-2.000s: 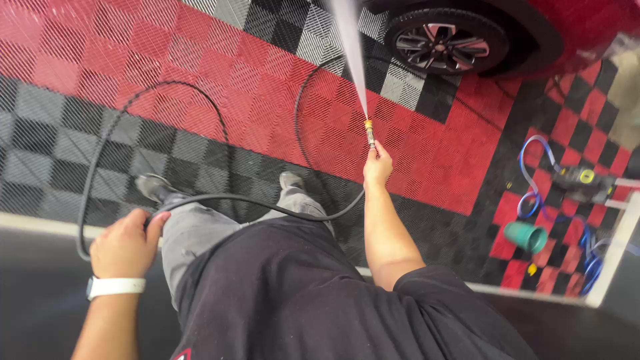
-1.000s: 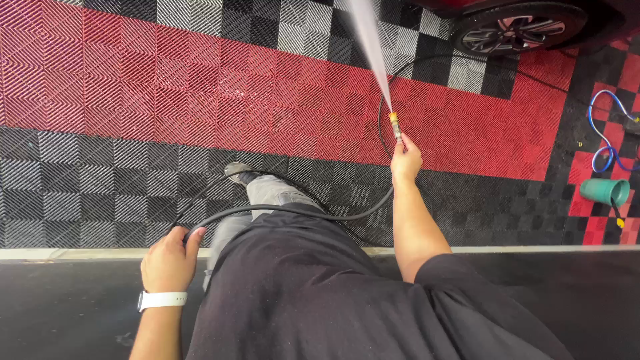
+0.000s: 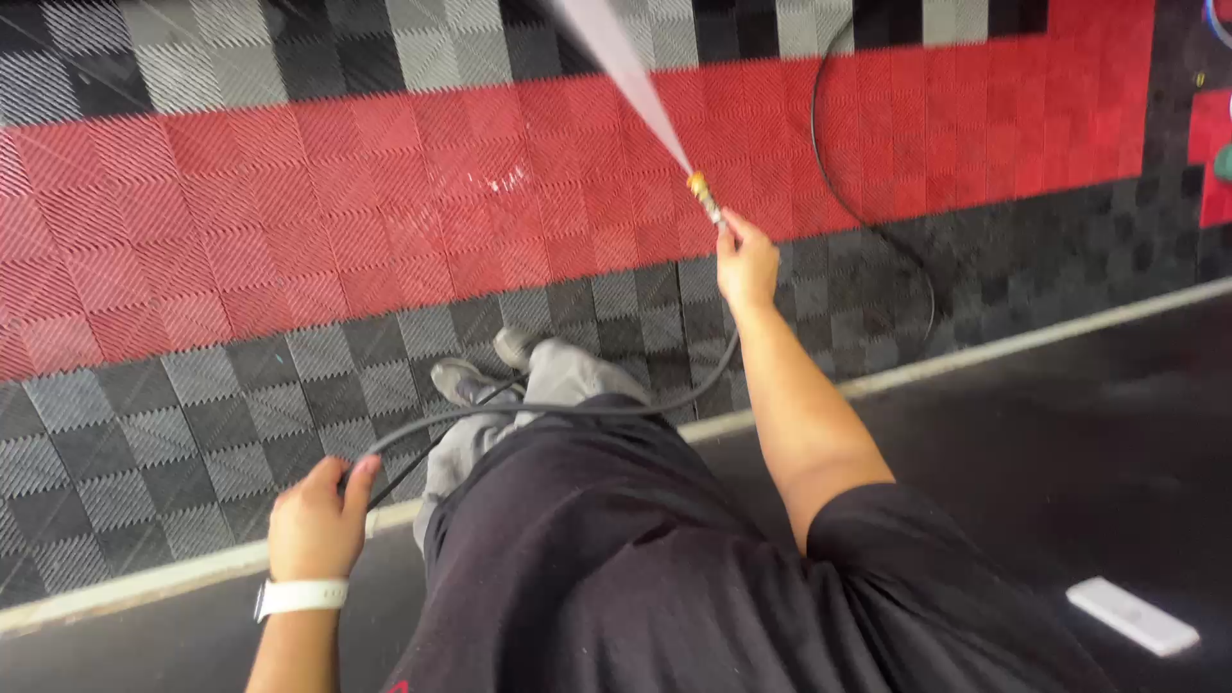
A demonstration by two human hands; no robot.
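My right hand (image 3: 749, 265) grips the end of a black hose just behind a brass-coloured spray nozzle (image 3: 703, 192). A white fan of water spray (image 3: 630, 87) leaves the nozzle toward the top of the view. From that hand the black hose (image 3: 577, 411) sags across the front of my body to my left hand (image 3: 320, 515), which is closed around it at lower left. A white-banded watch (image 3: 306, 596) is on my left wrist. Past the left hand, part of the hose runs back toward my shoes (image 3: 462, 380).
Interlocking red floor tiles (image 3: 366, 202) lie between black and grey ones. More thin hose (image 3: 818, 125) curves over the floor at right. A pale edge strip (image 3: 962, 354) borders a dark surface, where a white rectangular object (image 3: 1134, 616) sits. A green container (image 3: 1223, 164) shows at the right edge.
The view has swung left along the floor, and the car wheel seen earlier is out of frame. Both hands still hold the hose, and the spray continues. The feet are closer together than two seconds ago.
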